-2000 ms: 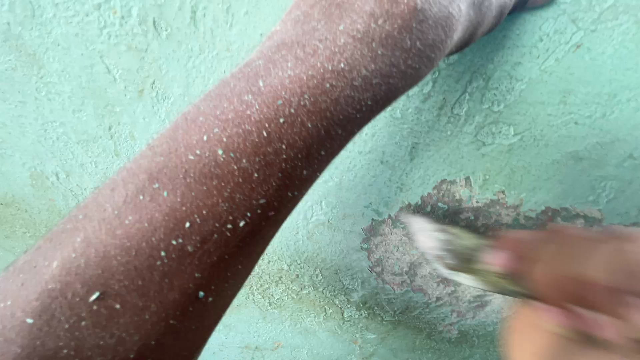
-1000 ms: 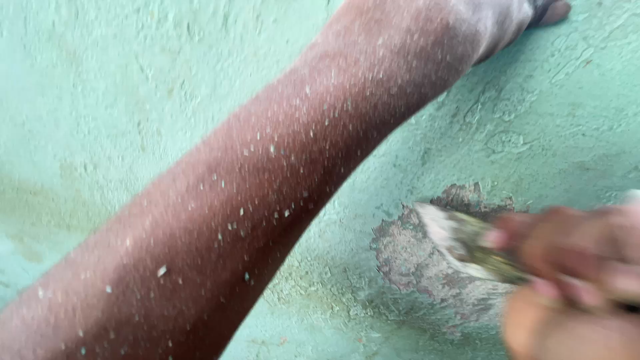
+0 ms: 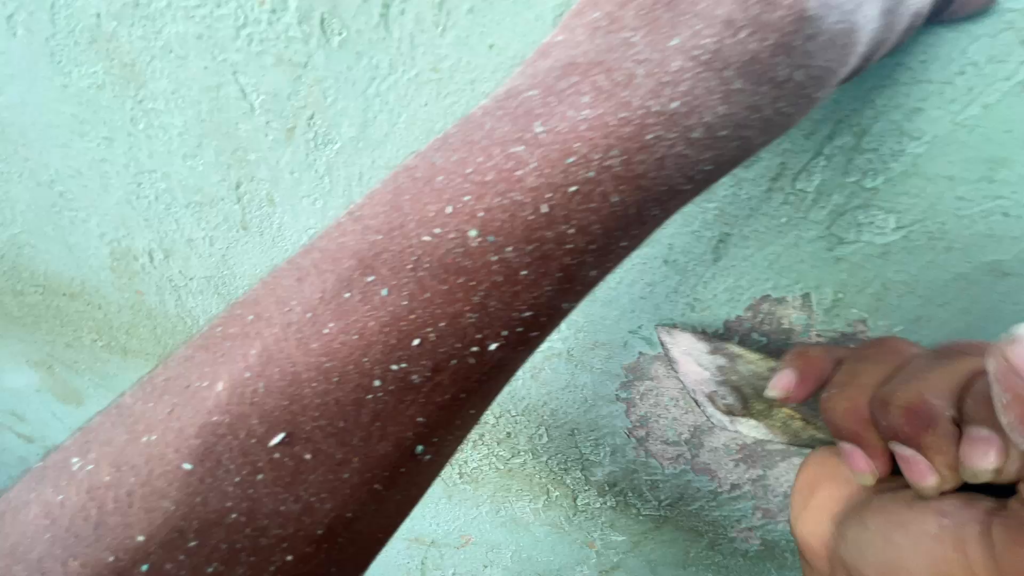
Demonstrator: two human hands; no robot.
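A forearm dotted with pale paint flakes crosses the view from lower left to upper right; it leads to my left hand [image 3: 872,32], mostly cut off at the top edge against the green painted wall [image 3: 200,144]. Whether its fingers hold anything is hidden. At the right, my right hand [image 3: 904,448] is closed around a scraper [image 3: 720,384] with a pointed, worn metal blade. The blade's tip and edge lie at the upper left of a bare greyish patch [image 3: 664,416], where the paint is off the wall. The handle is hidden in the fist.
Around the patch the green paint is rough, with cracked, crinkled paint [image 3: 544,464] at its lower left. Brownish stains [image 3: 64,320] mark the wall at the left. The left forearm spans the middle of the view.
My right hand and the scraper were blurred by motion in both earlier frames and are sharper now. The scraper stays over the bare patch. The left arm keeps about the same pose.
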